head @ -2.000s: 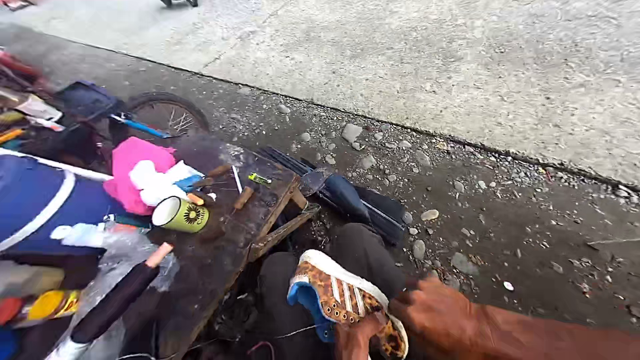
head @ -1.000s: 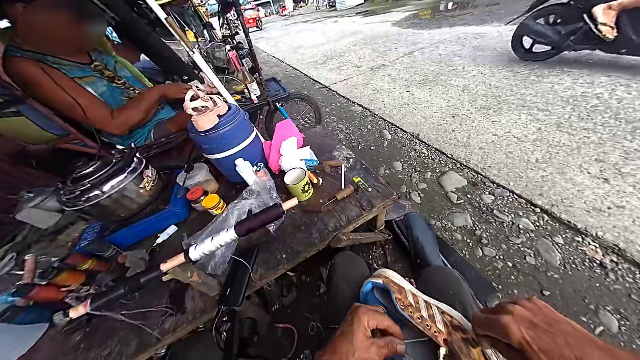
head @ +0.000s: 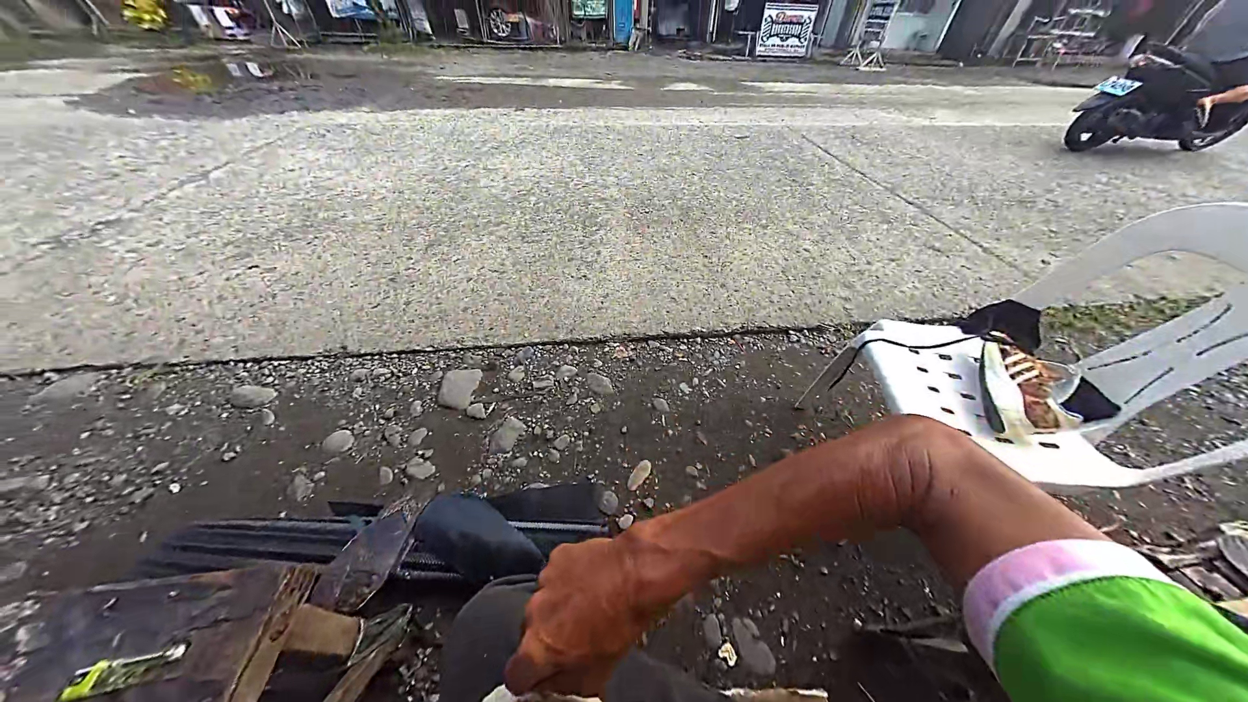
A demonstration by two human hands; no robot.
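Note:
My right hand point(head: 585, 614) is low in the middle of the view, over my dark-trousered knees, its fingers curled down. Just below it, a pale edge of something point(head: 770, 694) shows at the bottom border; the shoe from the earlier frames cannot be made out there. Whether my fingers grip anything is hidden. My left hand is out of the frame. A second sneaker point(head: 1024, 385), brown with pale stripes, lies on the seat of a white plastic chair point(head: 916, 380) at the right.
The corner of a dark wooden table point(head: 146, 624) is at lower left, bearing a small yellow-green item point(head: 117, 673). Beside it a black bag point(head: 478, 536) lies on gravel strewn with stones point(head: 460, 388). Past the concrete road edge, a rider sits on a motorcycle point(head: 1150, 107) at upper right.
The view has swung far to the right, bringing in the white chair. My left hand and the striped sneaker between my hands, seen a second ago, have left the view.

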